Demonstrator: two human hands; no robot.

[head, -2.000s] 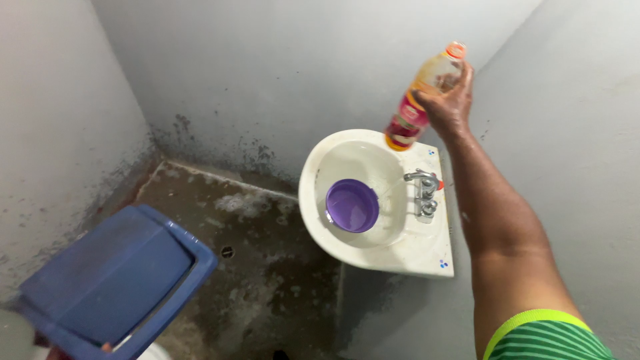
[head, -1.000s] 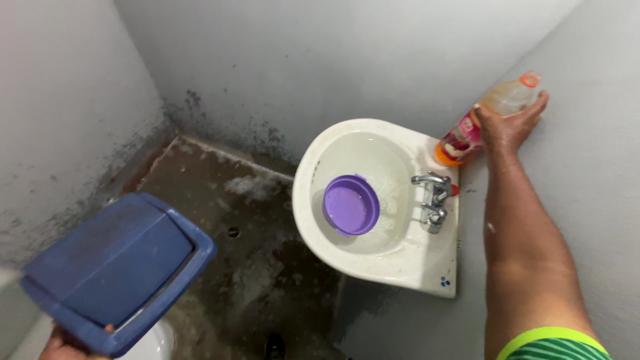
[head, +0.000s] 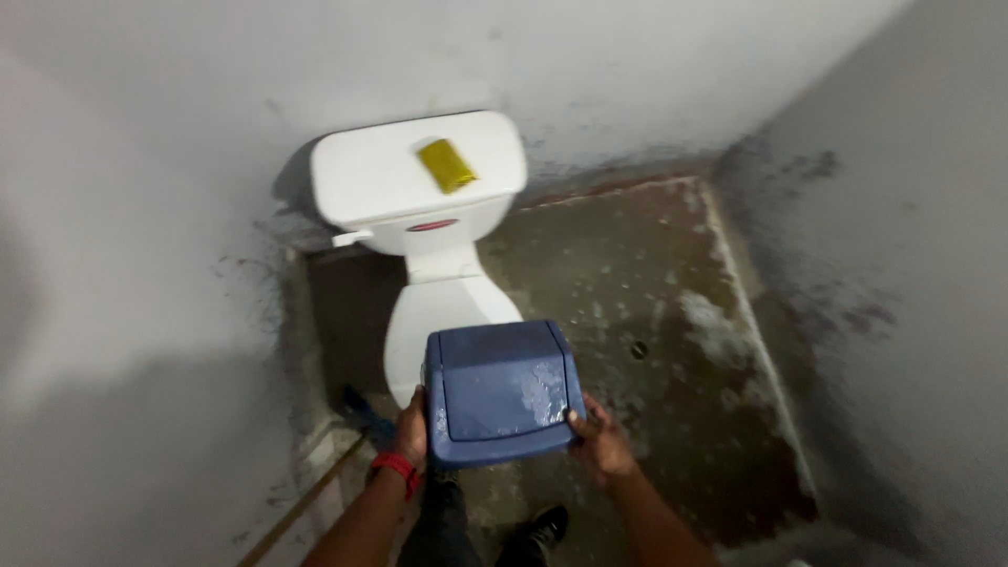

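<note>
A blue plastic swing-top bin lid (head: pixel 504 390) is held level between my two hands, in front of the toilet bowl. My left hand (head: pixel 411 431) grips its left side, with a red band on the wrist. My right hand (head: pixel 600 442) grips the lower right side, its thumb on the rim. Wet patches shine on the lid. Beyond it stands a white toilet; its closed seat cover (head: pixel 437 315) is partly hidden by the lid. On the cistern top (head: pixel 370 177) lies a yellow-green packet (head: pixel 446 165).
A wooden pole (head: pixel 303 504) leans at lower left, near a blue object (head: pixel 368 417) on the floor. The wet concrete floor (head: pixel 598 260) has a drain (head: pixel 639 350) to the right. Stained grey walls stand around, and my feet show below.
My right hand has let go of the bottle, which it was holding at the sink's corner, and now holds the blue lid with my left hand. The view has swung from the sink to the toilet.
</note>
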